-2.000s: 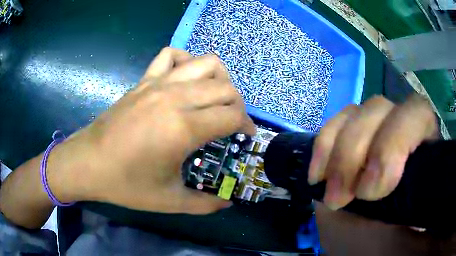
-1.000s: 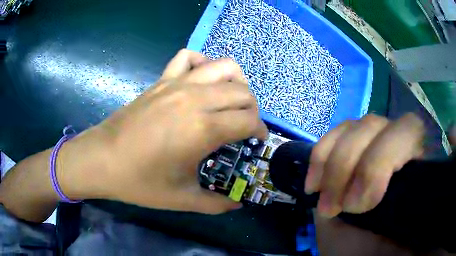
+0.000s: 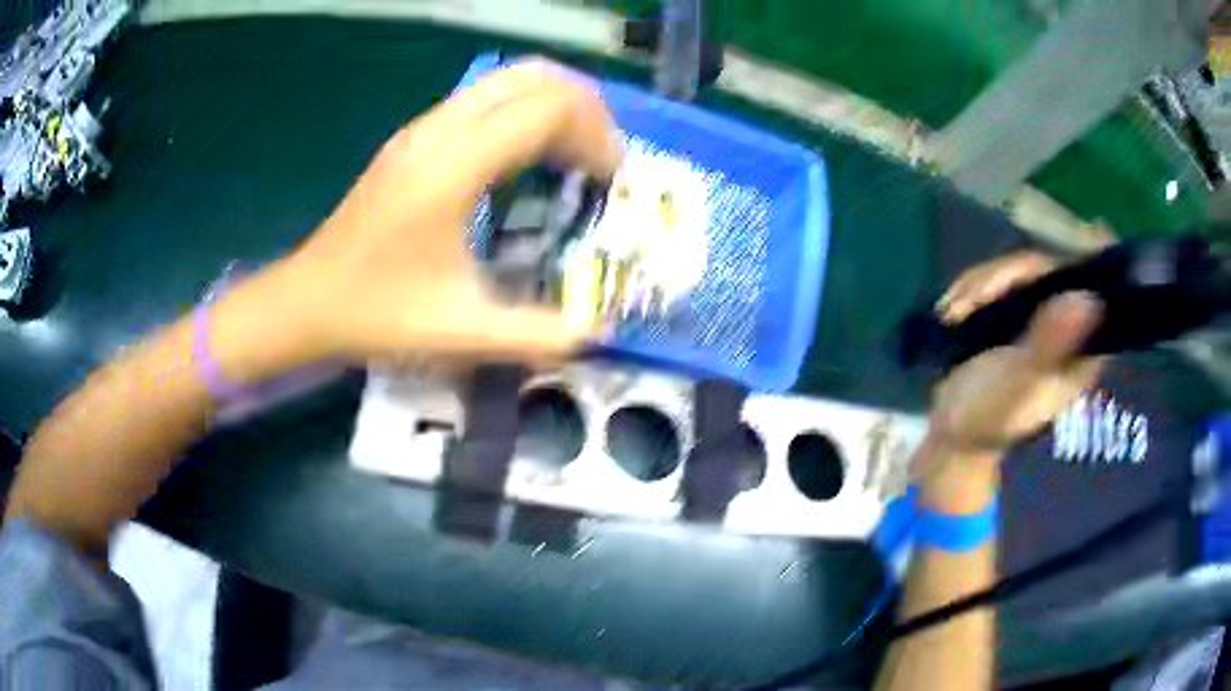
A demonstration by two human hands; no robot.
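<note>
My left hand (image 3: 405,250) holds a socket unit (image 3: 628,243) by its edges, lifted over the blue screw bin (image 3: 803,270). The unit's open side shows a dark circuit board part, a yellow block and white and brass-coloured contacts, all blurred. My right hand (image 3: 1006,365) is off to the right, closed around the black electric screwdriver (image 3: 1134,290), apart from the unit. The off-white holding fixture (image 3: 837,506), with round holes and black strips across it, lies below the bin. Silver screws (image 3: 736,290) fill the bin.
A heap of white and metallic units (image 3: 54,122) lies at the far left, with another piece (image 3: 14,263) below it. A black mat (image 3: 1093,473) with white lettering is at the right, crossed by a black cord. A dark post (image 3: 686,47) stands behind the bin.
My left hand has raised the unit away from the screwdriver. My right hand has moved the screwdriver off to the right. The view has shifted, and the fixture and mat now show.
</note>
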